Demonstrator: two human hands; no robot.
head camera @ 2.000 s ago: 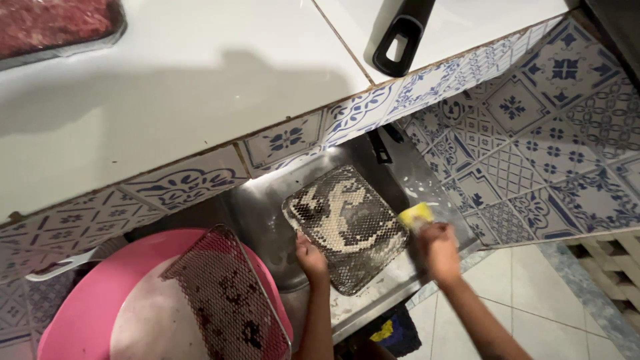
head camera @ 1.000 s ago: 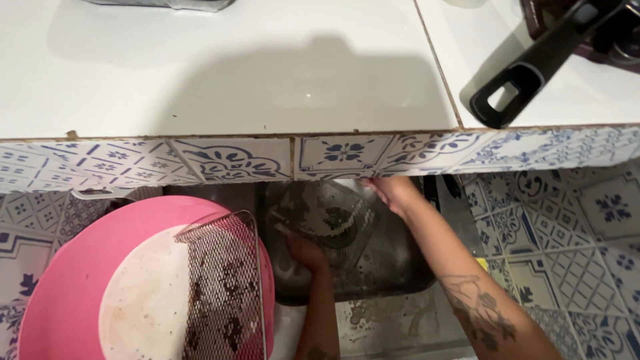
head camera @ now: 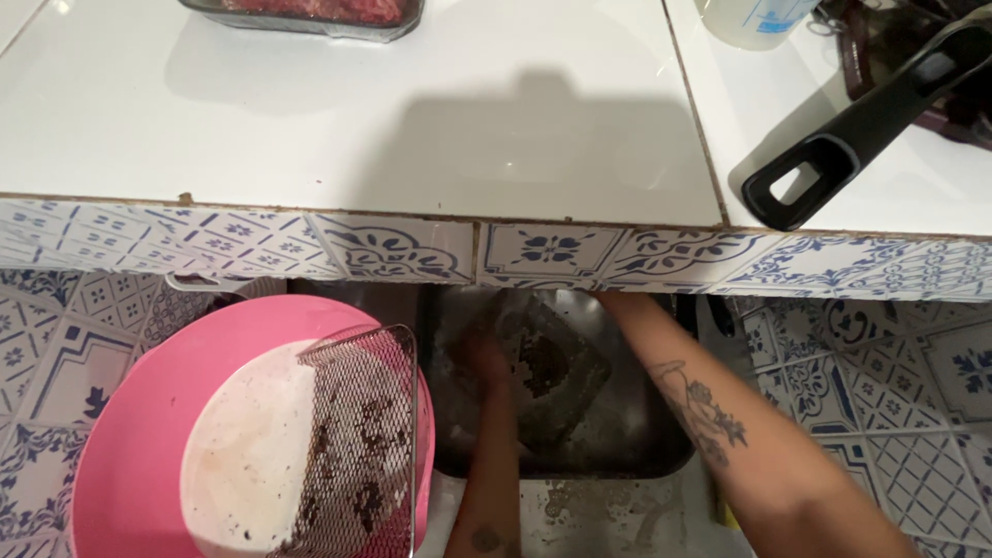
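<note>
A metal mesh rack (head camera: 554,372) with dark residue lies tilted low in the shadowed sink basin (head camera: 651,457). At its left side is my left hand (head camera: 482,349), dim and blurred, so whether its fingers grip the rack cannot be told. My right forearm reaches beneath the tiled counter edge, which hides the right hand. Another mesh rack (head camera: 360,434) with dark burnt bits leans inside a pink plastic basin (head camera: 132,442), left of the sink. A bit of yellow sponge (head camera: 727,515) shows beside my right forearm.
The white tiled counter (head camera: 271,132) overhangs the sink. On it stand a tray of raw meat (head camera: 325,15), a translucent container (head camera: 756,23) and a pan with a black handle (head camera: 821,159). A black-handled utensil (head camera: 717,314) lies right of the sink.
Two seconds ago my right hand held the yellow sponge beside the raised rack; now it is under the counter edge without the sponge in sight. The rack is lower in the sink. The view has shifted.
</note>
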